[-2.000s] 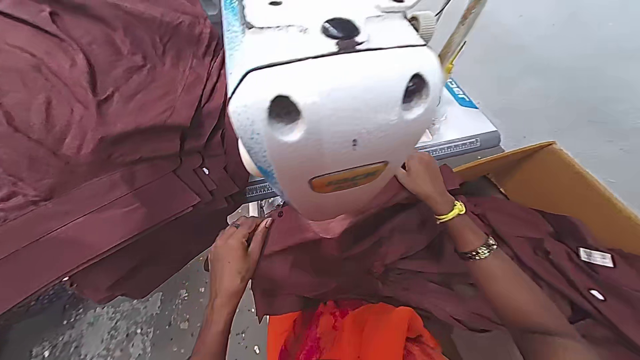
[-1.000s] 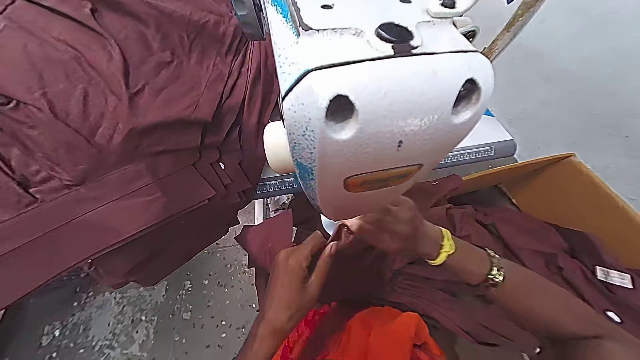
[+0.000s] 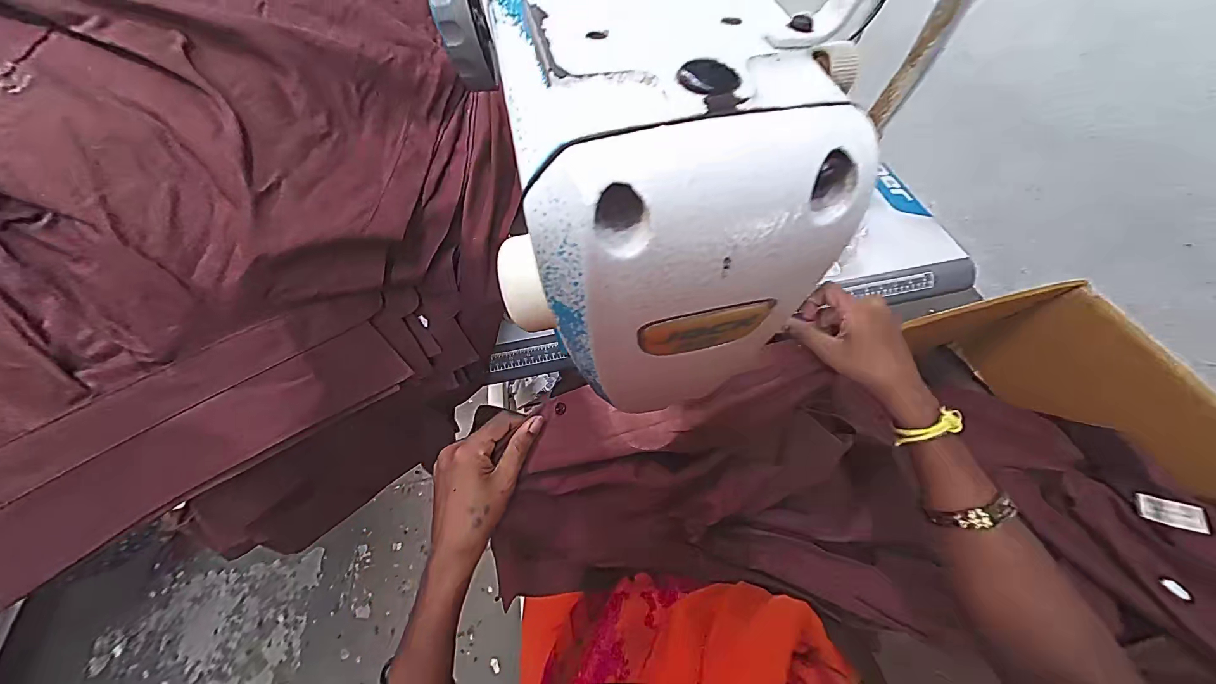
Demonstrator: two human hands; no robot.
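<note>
My left hand [image 3: 484, 475] pinches the left corner of a maroon cloth piece [image 3: 655, 475] between thumb and fingers, beside a small dark button. On the right side of the sewing machine head [image 3: 703, 237], my right hand [image 3: 860, 351] has its thumb and index finger together at the cloth's upper edge; its fingertips lie close against the machine. The cloth spreads between both hands, below the white head, and hangs over the orange garment on my lap. The head hides the needle and presser foot.
Stacked maroon garments [image 3: 190, 237] fill the left side. A cardboard box [image 3: 1064, 370] stands at the right, with maroon cloth bearing a white label [image 3: 1173, 513] beside it. The machine bed [image 3: 912, 266] has a ruler strip. Speckled grey floor [image 3: 237, 598] shows at lower left.
One second ago my hands were close together below the machine head. Now they are apart, the left hand at the cloth's left corner and the right hand up beside the head, with the cloth spread between them.
</note>
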